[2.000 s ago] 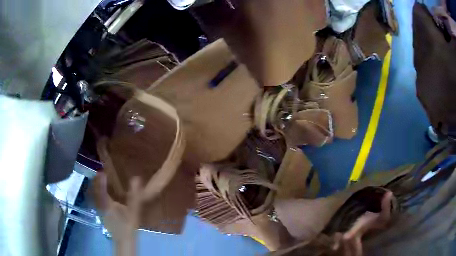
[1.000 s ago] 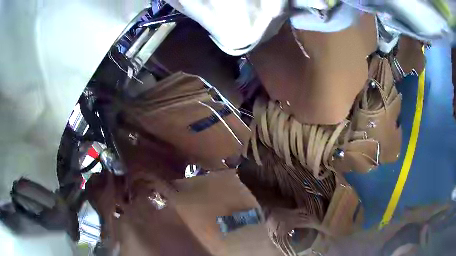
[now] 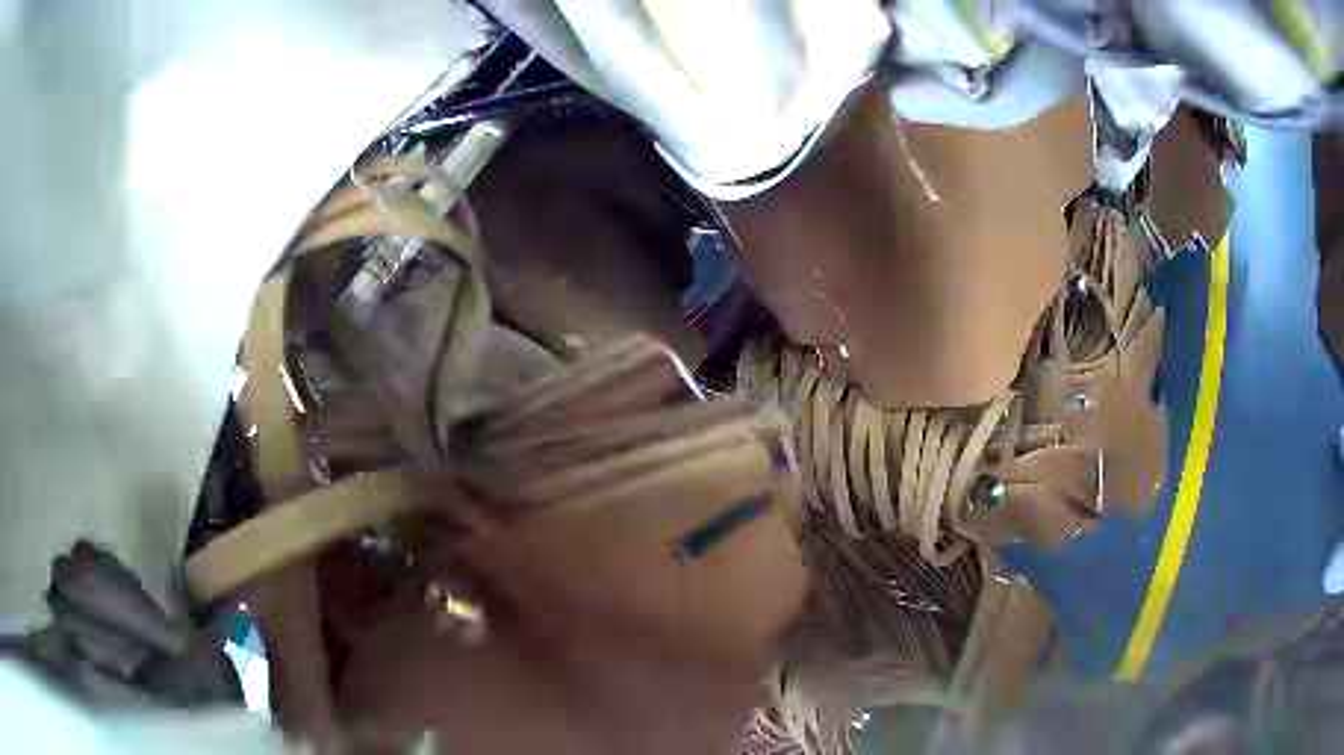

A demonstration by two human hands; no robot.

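A thick stack of tan-brown bag panels fills the lower middle, with a dark strip on its face and a small shiny fitting lower left. Blurred tan handle loops stand out to its left and above it. A large smooth brown panel hangs at upper centre. Below it lies a row of coiled handles over more stacked panels. I cannot make out my left hand or my right hand; brown shapes at the lower edge are too blurred to name.
Pale crumpled bags or cloth hang along the top. More panels with handles hang at the right. A yellow line runs down the blue floor. Dark metal bars show at upper left. A dark bundled shape is at lower left.
The stack with the dark strip now covers the lower middle, and its handle loops have swung up at the left. Two hands visible two seconds ago no longer show. Pale bags have entered along the top.
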